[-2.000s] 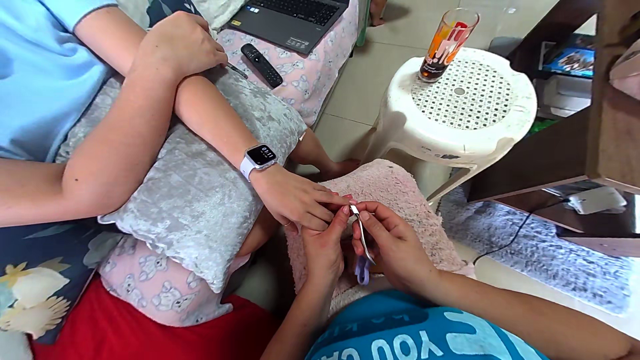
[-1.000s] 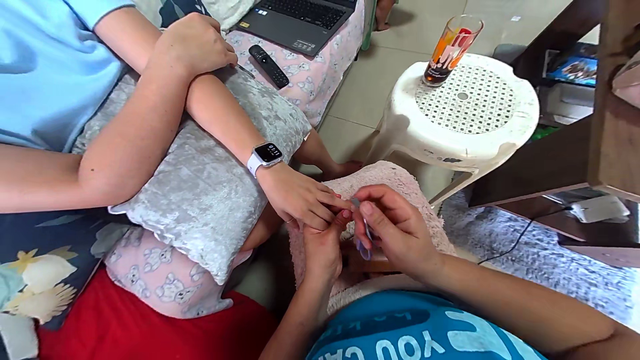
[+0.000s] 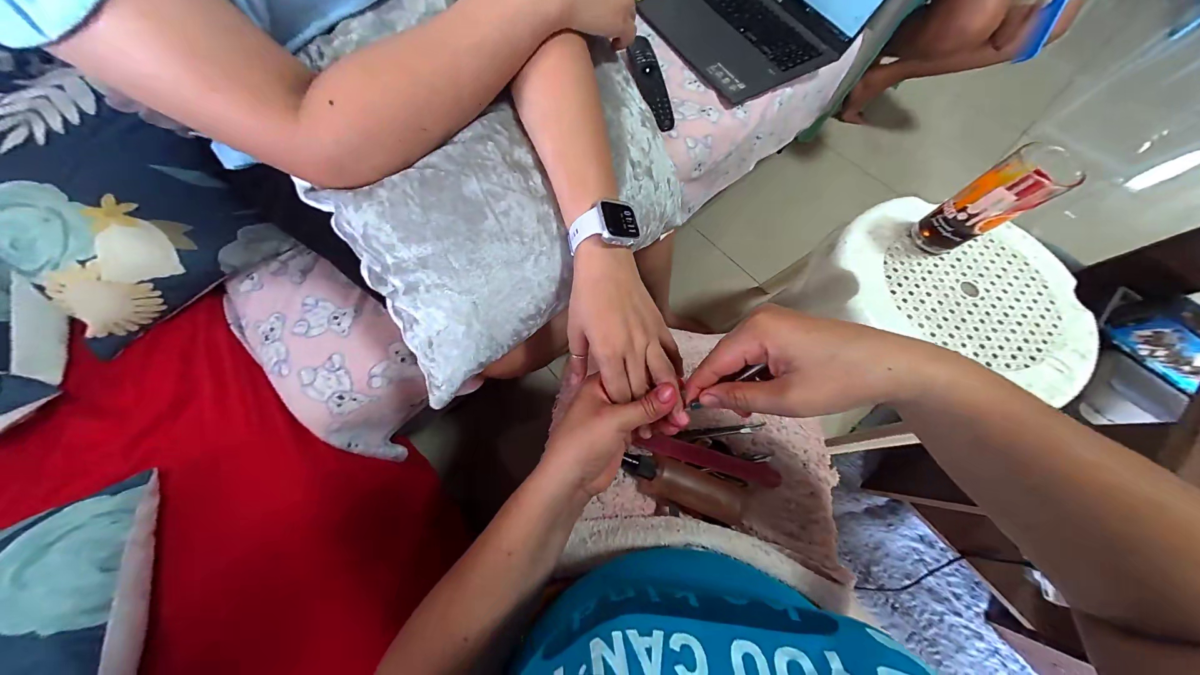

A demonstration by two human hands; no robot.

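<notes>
My left hand (image 3: pixel 600 427) holds the fingers of another person's hand (image 3: pixel 619 314), its thumb across a fingertip. That person wears a smartwatch with a white band (image 3: pixel 603 223), and the arm lies on a grey velvet cushion (image 3: pixel 469 225). A slim metal manicure tool (image 3: pixel 750 373) is pinched in my right hand (image 3: pixel 783 361), its tip near one of the held fingertips. Beneath the hands, on a pink towel (image 3: pixel 797 459), lie a dark red nail file (image 3: pixel 717 459), a brownish bottle with a black cap (image 3: pixel 694 487) and another metal tool (image 3: pixel 722 431).
A white plastic stool (image 3: pixel 1022 366) at the right bears a printed glass (image 3: pixel 998 197) with dark drink. Beyond the cushion are a remote control (image 3: pixel 651 82) and a laptop (image 3: pixel 750 42). Wooden furniture (image 3: pixel 1134 253) stands at the right edge, with a cable (image 3: pixel 914 583) below. Another person's leg (image 3: pixel 900 70) is at the top.
The lilac-handled tool seen earlier in my right hand no longer shows there; a slim metal one does. The file and bottle on the towel have come into sight. The view has shifted.
</notes>
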